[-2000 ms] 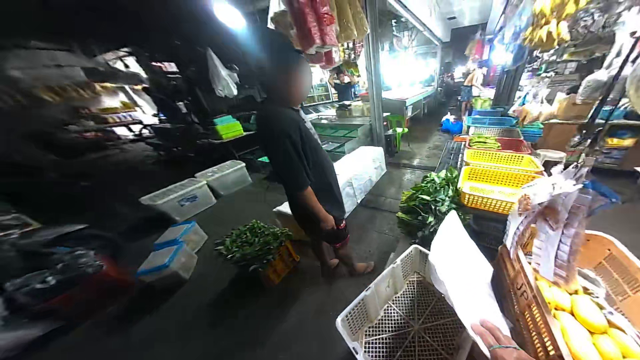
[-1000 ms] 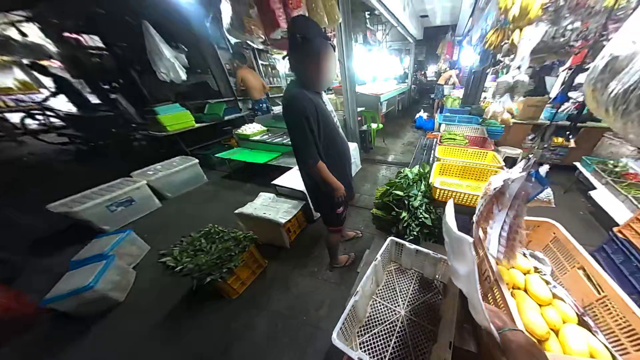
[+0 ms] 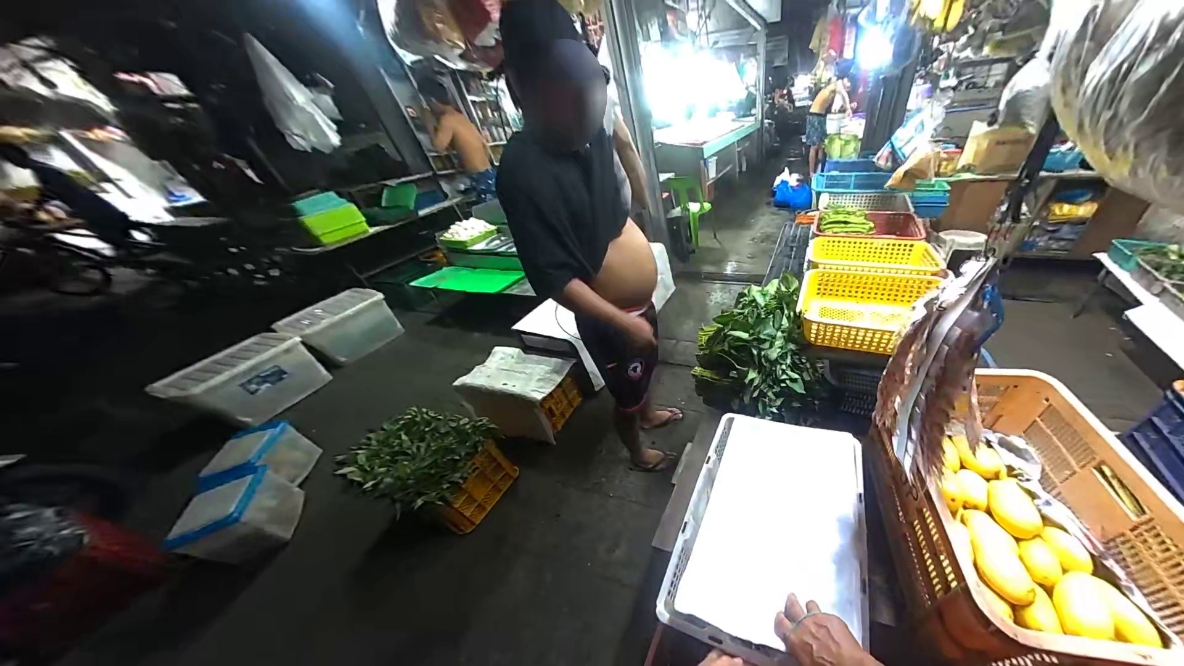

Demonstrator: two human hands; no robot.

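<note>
A flat white sheet (image 3: 772, 518) covers the top of a white plastic crate (image 3: 672, 564) at the lower centre right. My right hand (image 3: 819, 636) rests on the sheet's near right part, fingers spread; a thin band is around one finger. Only the fingertips of my left hand (image 3: 721, 659) show at the bottom edge, by the crate's near rim; whether they grip it cannot be told. Right of the crate, an orange plastic basket (image 3: 1045, 388) holds yellow mangoes (image 3: 1015, 509), with crumpled brown and white packing material (image 3: 934, 370) over its left side.
A person in a black shirt (image 3: 555, 203) stands beyond the crate. Leafy greens (image 3: 763, 351) and yellow baskets (image 3: 869, 305) are ahead. To the left lie an orange crate of greens (image 3: 481, 486), a covered box (image 3: 513, 375) and several clear plastic bins (image 3: 245, 379). A clear plastic bag (image 3: 1124, 97) hangs upper right.
The white sheet, held upright beside the open crate before, now lies flat over it, with my right hand on top. The person in black has lifted the shirt, baring the belly.
</note>
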